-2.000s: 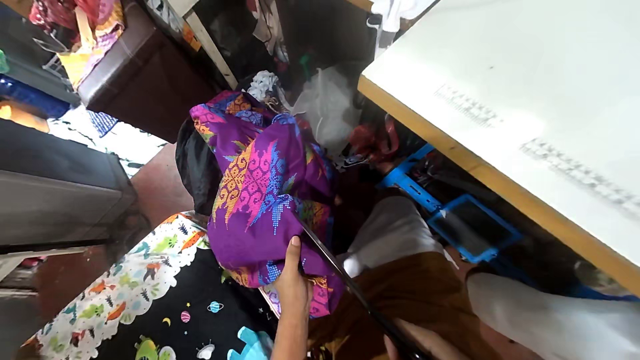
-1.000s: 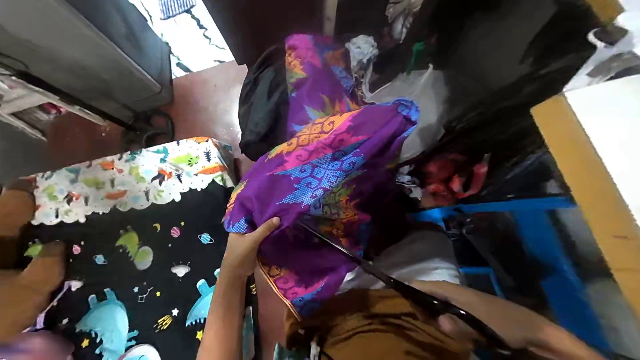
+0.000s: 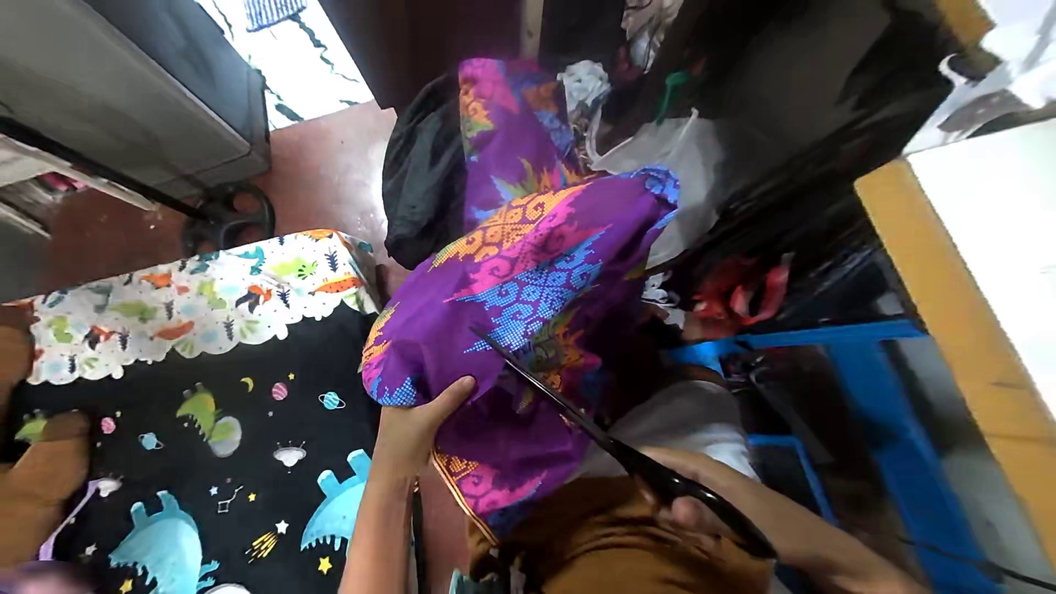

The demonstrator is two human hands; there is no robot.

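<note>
Purple patterned fabric [image 3: 520, 272] lies gathered over my lap and rises in folds toward the top centre. My left hand [image 3: 433, 412] grips its left part, thumb on top and the fingers hidden beneath. In my right hand [image 3: 685, 495] is a pair of long scissors with black handles [image 3: 652, 470]. The blades point up and left, their tip against the fabric just above my left thumb. An orange-edged border of the fabric hangs below my left hand.
Black cloth with dinosaur and planet prints [image 3: 272, 437] covers a surface at left, where another person's hand [image 3: 49, 462] rests. A white tabletop [image 3: 1006, 223] with a wooden edge stands at right, near a blue metal frame [image 3: 883, 412]. A translucent plastic bag [image 3: 685, 173] lies beyond the fabric.
The view has swung toward the left. The purple fabric has been spread wider and folded toward the right since the oldest frame. The other person's hand has come into view at left.
</note>
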